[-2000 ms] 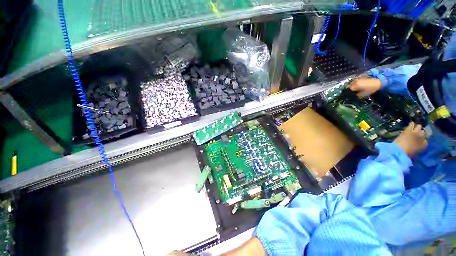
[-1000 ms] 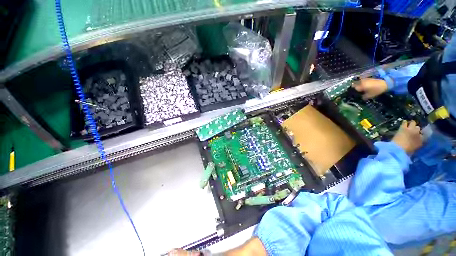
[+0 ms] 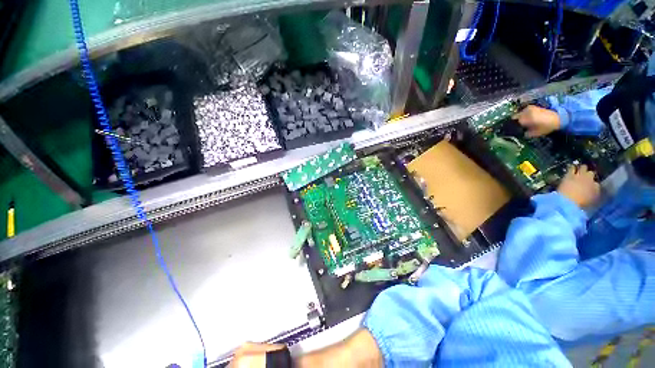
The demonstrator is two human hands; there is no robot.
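A green circuit board (image 3: 366,215) lies in a black carrier (image 3: 337,305) on the line. A narrow light green strip (image 3: 319,167) lies along its far edge. Pale green clamps (image 3: 377,274) show at its near and left sides. My right hand (image 3: 248,355) is at the bottom edge, left of the carrier and away from the board. It has a black band behind it and is mostly cut off, so its fingers and any hold are hidden. My left hand is not in view; a light blue band end (image 3: 199,357) shows at the bottom edge.
Behind the rail are bins of dark grey blocks (image 3: 147,140), white-silver parts (image 3: 233,126) and more grey blocks (image 3: 305,108). A coiled blue cord (image 3: 118,158) crosses the left. A metal plate (image 3: 208,280) and brown sheet (image 3: 460,188) flank the carrier. Another person's hands (image 3: 579,185) work at right.
My right hand and its black band show more at the bottom edge. The light blue band end has come into view. The board still lies in its carrier; the view has shifted slightly.
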